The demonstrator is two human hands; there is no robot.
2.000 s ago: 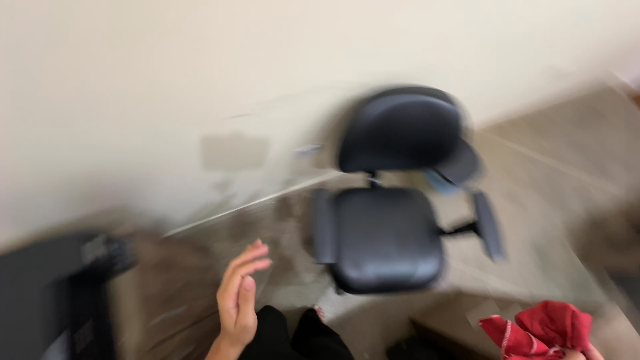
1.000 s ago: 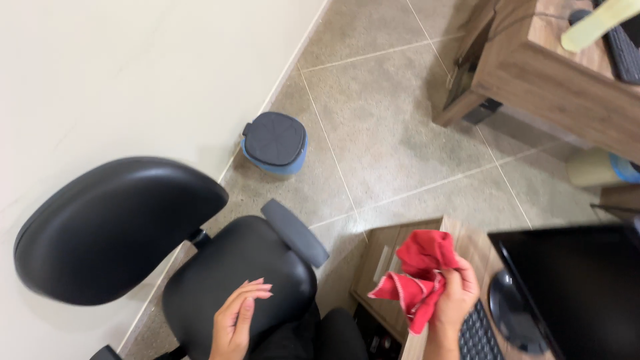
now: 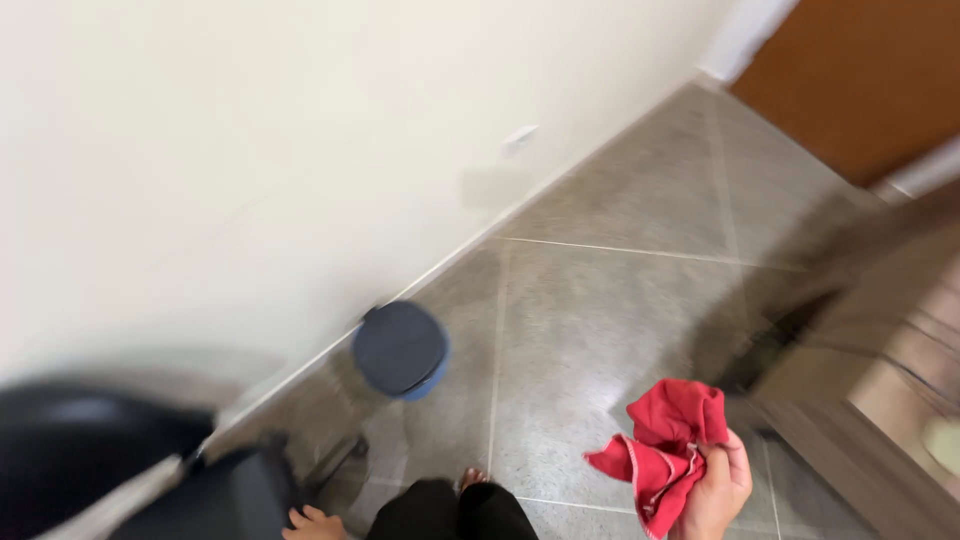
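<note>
My right hand (image 3: 716, 480), at the lower right, grips a crumpled red cloth (image 3: 675, 442) with pale stitching along its edge. The cloth hangs over the tiled floor and touches nothing else. At the bottom edge, my left hand (image 3: 313, 525) shows only in part, fingers spread and nothing seen in them. It is beside the black office chair (image 3: 217, 495), which is blurred; whether the hand touches the chair I cannot tell. A blue bin with a dark lid (image 3: 400, 349) stands on the floor against the wall, ahead of my legs.
A pale wall (image 3: 262, 150) runs diagonally along the left, with a small white fitting (image 3: 520, 139) low on it. Wooden desk furniture (image 3: 847, 457) with cables stands at the right. A brown door (image 3: 862, 82) is at the upper right. Grey floor tiles (image 3: 600, 315) lie between wall and desk.
The view has swung strongly; the monitor and keyboard are out of sight and a brown door has appeared. The red cloth is still in my right hand, now over the floor instead of by the desk.
</note>
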